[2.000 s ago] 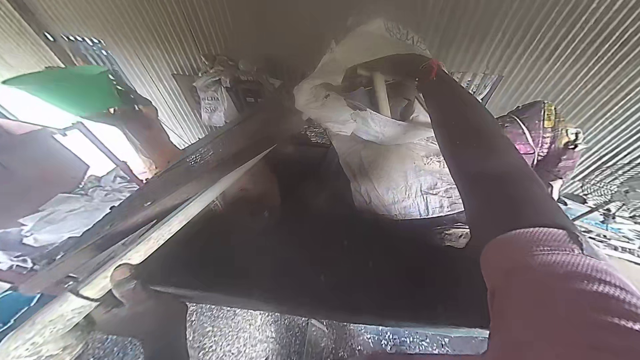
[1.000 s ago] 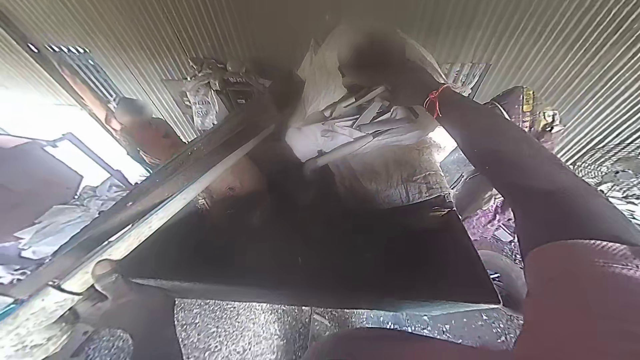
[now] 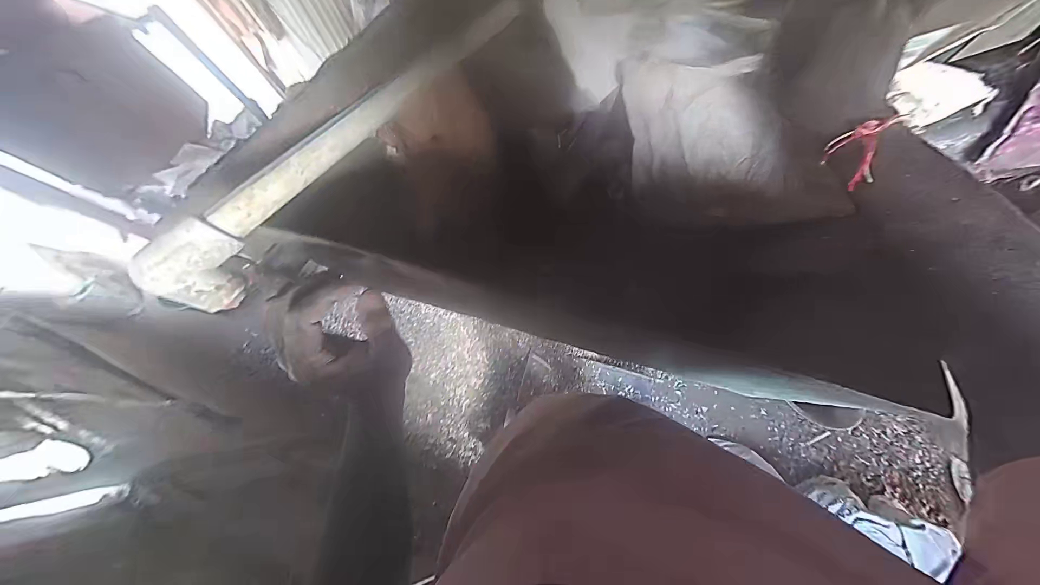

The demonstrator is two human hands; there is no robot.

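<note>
My left hand is below the near left corner of a dark flat surface, its fingers curled and apart, with the ground showing between them. A long pale bar runs along the left side of that surface, its thick end just above and left of this hand. At the upper right, the back of my right hand, blurred and dark, is beside a whitish sack; its fingers cannot be made out. A red thread circles the right wrist.
Speckled ground with small scraps lies below the surface's near edge. A heap of brownish bits and a crumpled pale plastic piece are at the lower right. My clothed leg rises at the bottom. Purple material lies far right.
The view has tilted down strongly. My left hand, at the bar's near end before, is now below it. My right hand was over the sack's open top with long pale pieces a second ago.
</note>
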